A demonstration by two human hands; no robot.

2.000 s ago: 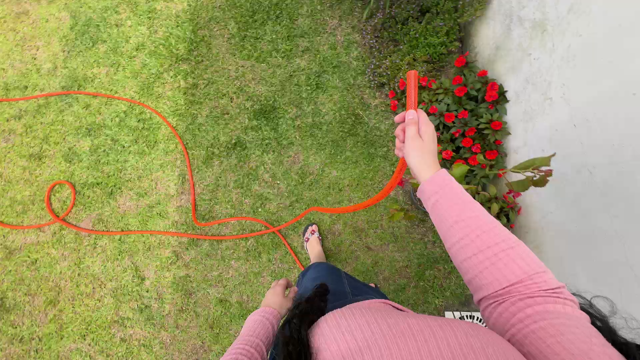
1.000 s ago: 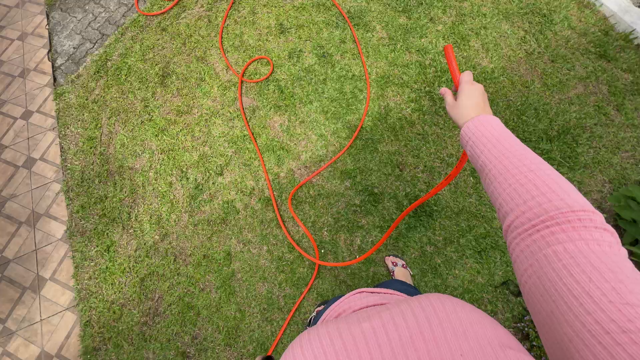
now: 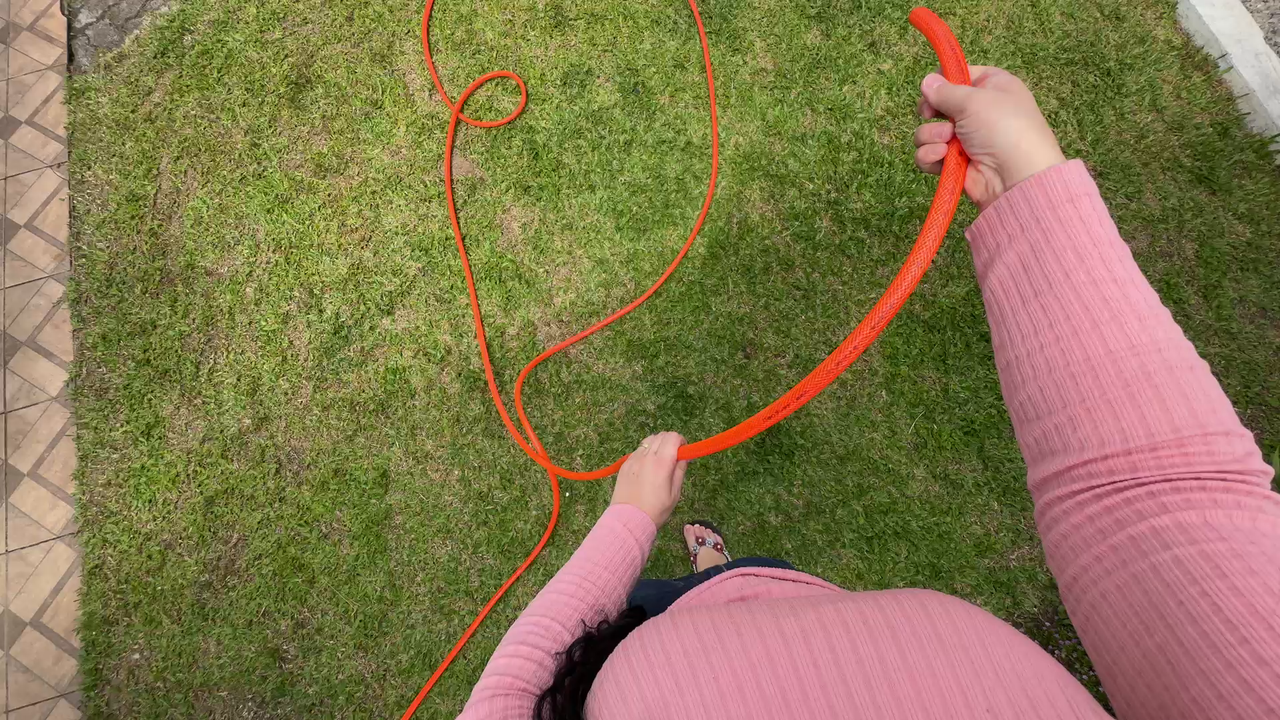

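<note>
An orange garden hose (image 3: pixel 842 357) curves through the view. Near its free end, at the upper right, my right hand (image 3: pixel 985 130) is closed around it, with a short bent piece sticking out above the fist. Lower down, at the centre, my left hand (image 3: pixel 652 474) grips the same hose with its back toward the camera. Between the two hands the hose bows downward. Beyond my left hand it runs on over the grass, crosses itself, forms a small loop at the upper left and leaves the view at the top and bottom.
Lawn grass (image 3: pixel 300 400) lies under the hose. A patterned tile path (image 3: pixel 35 400) borders it at the left, with grey paving (image 3: pixel 100 30) at the top left corner. A pale concrete kerb (image 3: pixel 1225 60) is at the upper right. My sandalled foot (image 3: pixel 706 546) stands below my left hand.
My left hand has come onto the hose; two seconds ago it hung by my leg. My right hand keeps its hold. The view has turned away from the red flowers and wall.
</note>
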